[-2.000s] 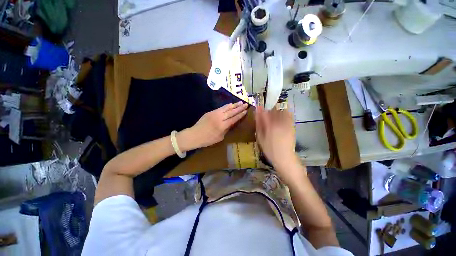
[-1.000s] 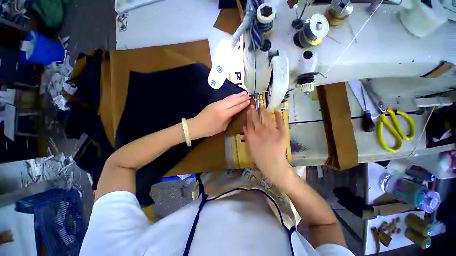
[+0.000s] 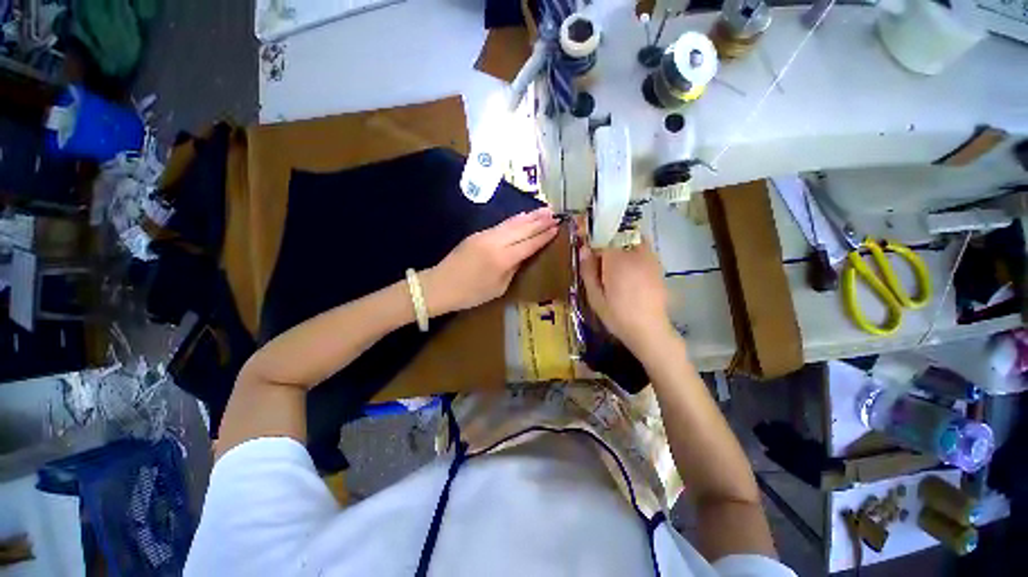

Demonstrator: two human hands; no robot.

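Note:
A dark garment panel (image 3: 361, 231) lies on a brown board (image 3: 457, 358), left of the sewing machine's needle area. My left hand (image 3: 494, 265) rests on its right edge, fingers together, fingertips beside the presser foot (image 3: 569, 219); its thumb is hidden. My right hand (image 3: 622, 287) is just right of the needle area, with fingers curled and fingertips at a narrow dark strip (image 3: 614, 363). The strip runs towards the table's front edge, partly under the hand. Yellow tape (image 3: 544, 338) with black lettering shows between the hands. The exact fingertip grips are unclear.
The white machine head (image 3: 612, 186) and lamp (image 3: 483, 175) stand just beyond my fingers. A brown strip (image 3: 758, 282), yellow-handled shears (image 3: 887, 287) and dark-handled snips (image 3: 823, 271) lie right. Thread spools (image 3: 684, 68) stand behind. A dark heap (image 3: 186, 282) hangs far left.
My right hand was spread flat over the yellow tape a second ago; now it is curled farther right, and the dark strip shows beside it. My left hand has barely moved.

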